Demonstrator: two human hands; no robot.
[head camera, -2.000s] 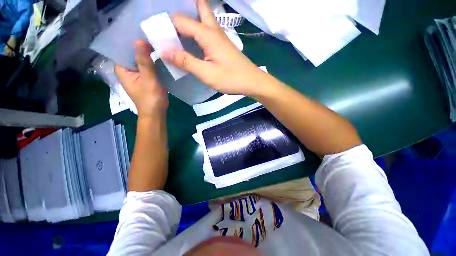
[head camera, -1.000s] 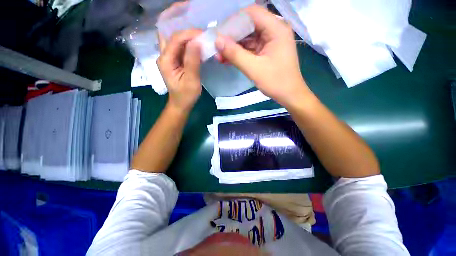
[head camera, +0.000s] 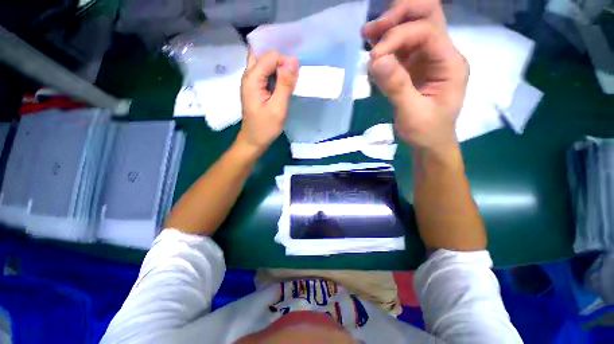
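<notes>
My left hand (head camera: 266, 101) pinches a thin, translucent pale sheet (head camera: 310, 40), possibly a bag, at its left side. A small white rectangular label (head camera: 320, 82) shows on the sheet beside my left fingertips. My right hand (head camera: 424, 77) is raised at the sheet's right edge, fingers curled and thumb near them; a white bit shows beside the fingertips, and whether they hold it is unclear. A glossy black panel (head camera: 343, 205) with fine text lies on white sheets (head camera: 343, 246) in front of me.
Grey-faced pieces (head camera: 131, 178) stand in rows at left, below a metal bar (head camera: 64, 67). A curled white strip (head camera: 336, 146) lies beyond the panel. Loose white sheets (head camera: 491, 74) lie at the far right, wrinkled clear plastic (head camera: 209, 50) at far left, and a stack (head camera: 596, 195) at the right edge.
My hands were together on the white piece and are now apart, the right one moved right. The translucent sheet is now spread between them. The view has shifted, and the right stack shows again.
</notes>
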